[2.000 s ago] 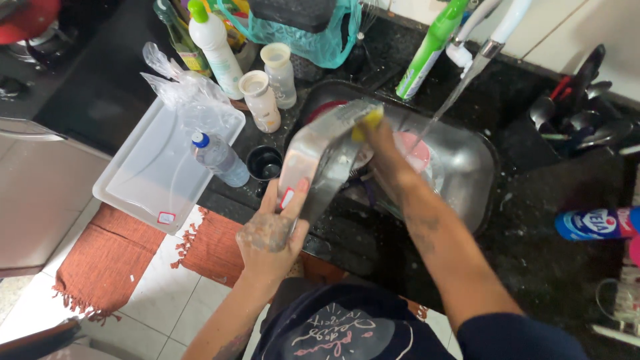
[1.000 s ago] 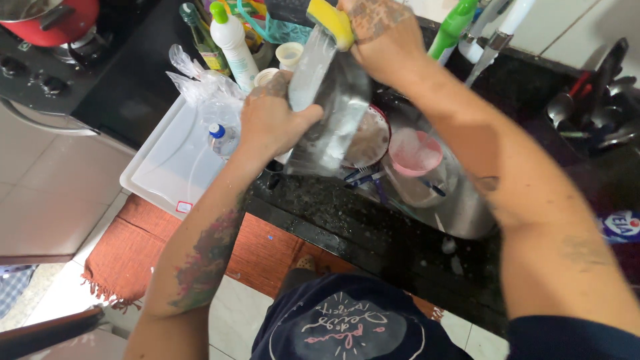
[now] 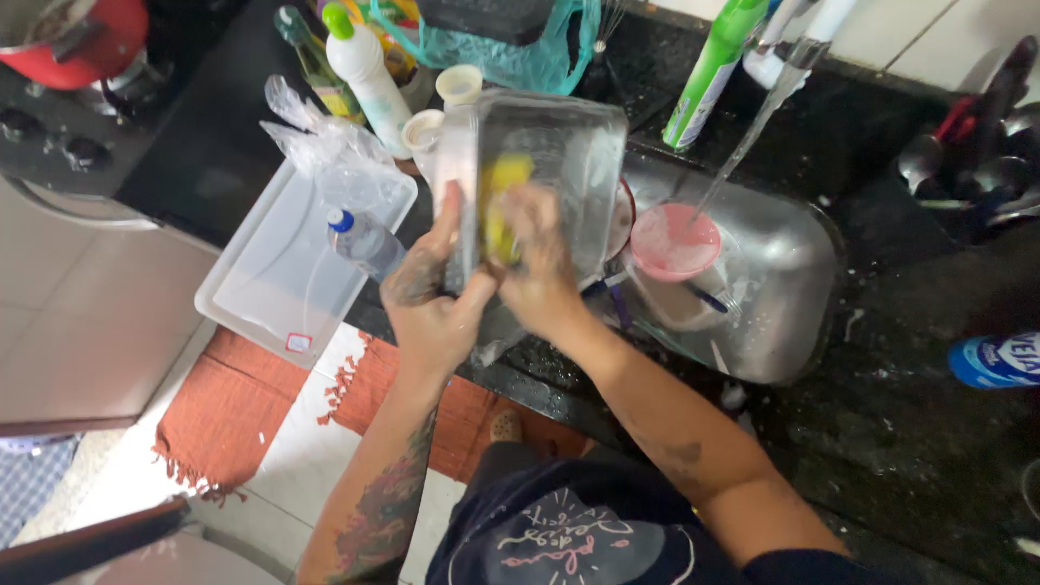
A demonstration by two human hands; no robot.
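My left hand (image 3: 439, 292) grips a clear plastic container (image 3: 589, 154) by its near left side, holding it tilted over the counter beside the sink. Inside the container, my right hand (image 3: 536, 252) presses a yellow sponge (image 3: 508, 175) against the wall; both are blurred. Water runs from the faucet (image 3: 808, 49) into a pink bowl (image 3: 674, 240) in the steel sink (image 3: 796, 268). Around that bowl lie a fork (image 3: 719, 302) and other dishes, partly hidden behind the container.
A translucent lid (image 3: 268, 268) lies left, with a blue-capped bottle (image 3: 366, 244) beside my left hand. Behind stand a white bottle (image 3: 366, 73) and a green bottle (image 3: 715, 73). A red pot (image 3: 81, 41) sits on the stove; a utensil holder (image 3: 967, 171) stands right.
The container has turned so that its open inside shows. My right hand, with the sponge, has come down from the container's far upper edge to its inside.
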